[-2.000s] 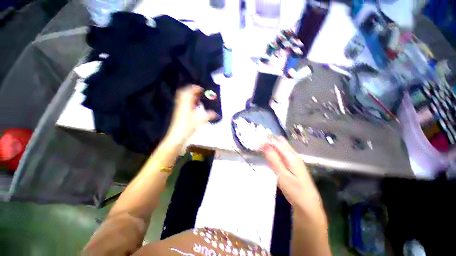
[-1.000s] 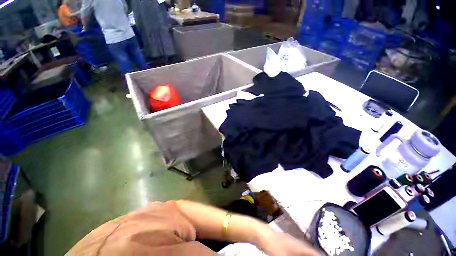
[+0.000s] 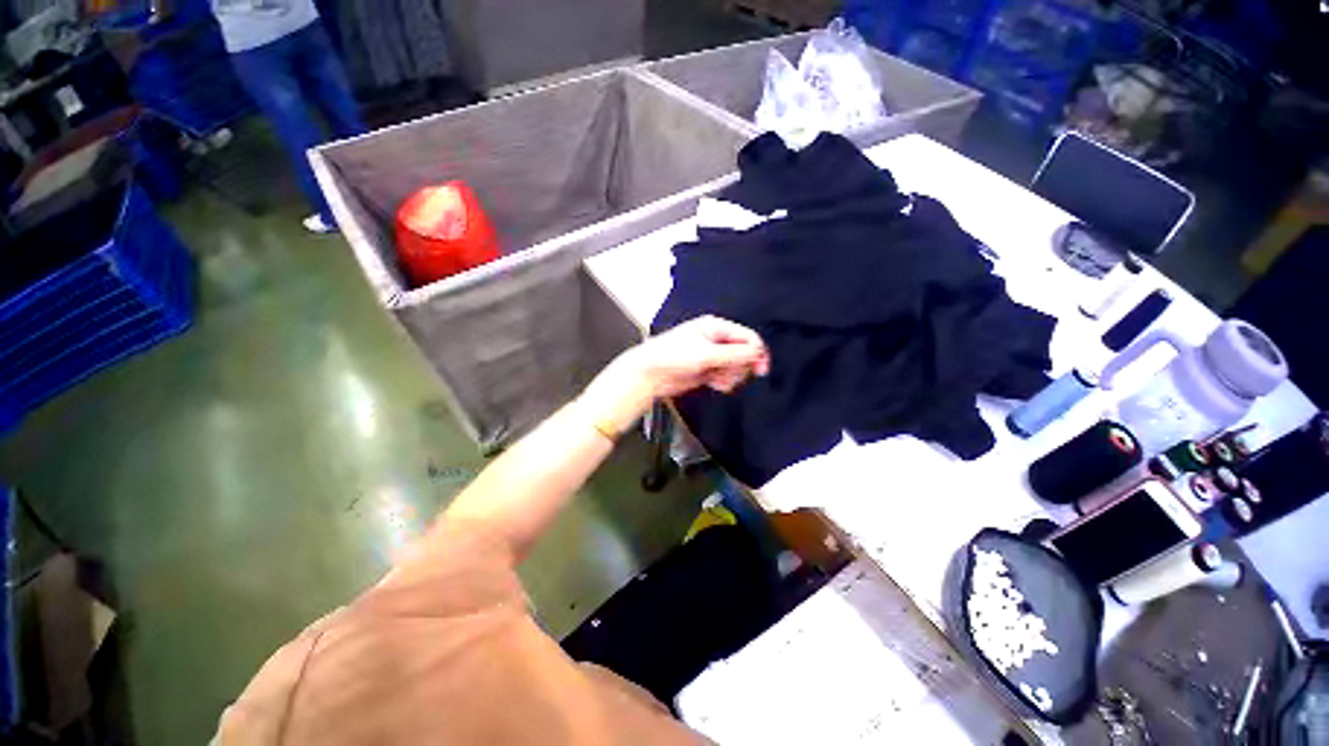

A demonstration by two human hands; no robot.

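A large heap of black garments [image 3: 875, 313] lies on the white table [image 3: 955, 197]. My left hand [image 3: 711, 357] is over the heap's near left part, fingers curled; whether it grips cloth or anything else is hidden. My right hand is out of the picture. The dark button tray [image 3: 1079, 612] holds many white buttons [image 3: 1006, 619] near the table's front edge at the right. A white sheet [image 3: 831, 678] shows at the bottom, with dark cloth [image 3: 685, 605] to its left.
Behind the tray are a smartphone [image 3: 1125, 531], a black thread spool [image 3: 1083, 462], smaller spools, and a lilac jar [image 3: 1202, 379]. A grey cloth bin [image 3: 510, 328] with a red object [image 3: 445, 233] adjoins the table's left. A chair [image 3: 1115, 190] stands beyond; a person's jeans [image 3: 292, 95] show upper left.
My left arm has moved up from the bottom edge to the garment heap. The view has shifted slightly, showing more of the tray. My right hand, visible two seconds ago, is out of view.
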